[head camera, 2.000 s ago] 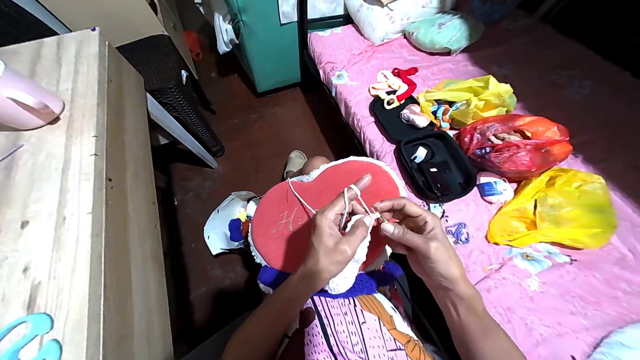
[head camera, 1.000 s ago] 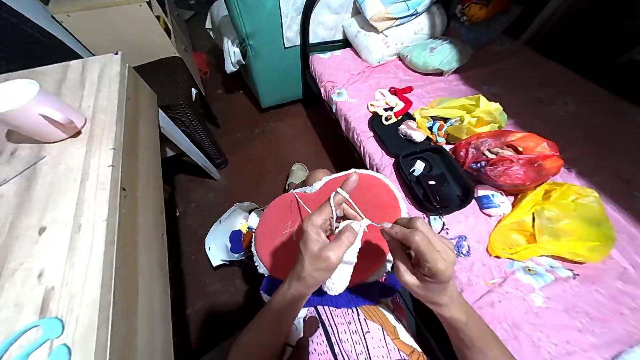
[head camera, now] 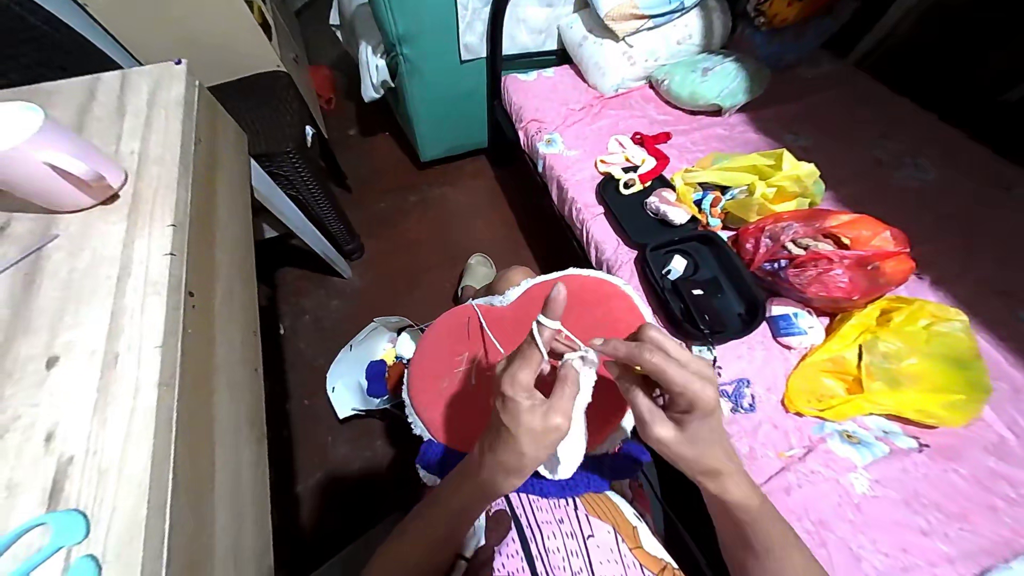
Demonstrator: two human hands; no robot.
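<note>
White crochet work point(head camera: 574, 428) hangs from my left hand point(head camera: 532, 392), its upper edge pinched between thumb and fingers. White yarn point(head camera: 552, 323) loops around the raised index finger of that hand. My right hand point(head camera: 668, 392) is at the top edge of the work, fingers bent around what seems to be a thin crochet hook, mostly hidden by the fingers. Both hands are above a red heart-shaped cushion point(head camera: 456, 376) with a fluffy white edge, lying over the lap. A strand of yarn crosses the cushion's upper left. Blue knitted trim point(head camera: 560, 484) runs along its lower side.
On the pink bed point(head camera: 880, 496) at right lie an open black case point(head camera: 704, 288), a red plastic bag point(head camera: 824, 256), yellow bags point(head camera: 888, 368) and a ball of yarn point(head camera: 794, 323). A wooden table point(head camera: 104, 320) at left holds a pink mug point(head camera: 60, 164) and blue-handled scissors point(head camera: 48, 536).
The raised index finger of my left hand and the yarn loops on it have shifted slightly. My right hand stays close to the work, its fingers changing their bend.
</note>
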